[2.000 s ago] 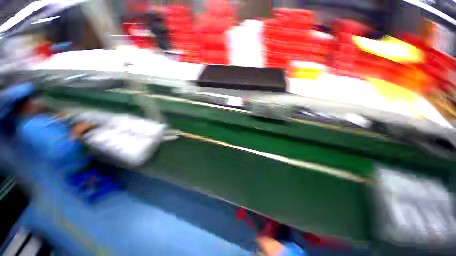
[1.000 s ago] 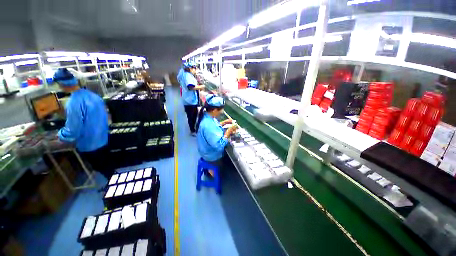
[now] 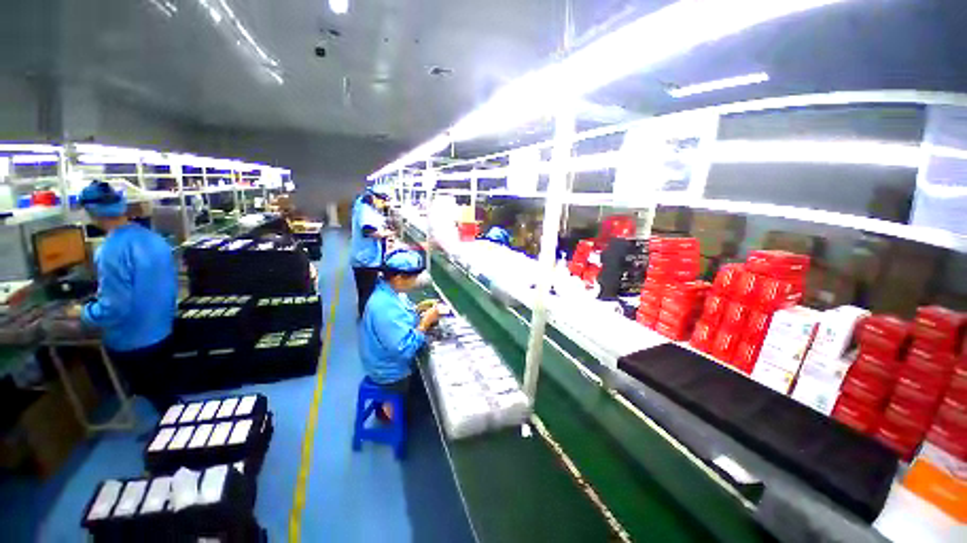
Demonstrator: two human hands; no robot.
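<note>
Neither of my hands is in view. Nearest in front of me is a long green-topped bench. Clear blister trays holding small units lie on it, beside a seated person. A long black flat tray or lid lies on the white shelf above the line. Behind it are piles of small red boxes and small white boxes.
Black trays with white rectangles are stacked on the blue floor at the left, with more stacks behind. A person sits on a blue stool. Another person stands at the left. A yellow lane line runs between.
The view has swung from a blurred close look at the bench to the aisle, then slightly right. The people and blister trays now appear further left, and more red boxes show at the right.
</note>
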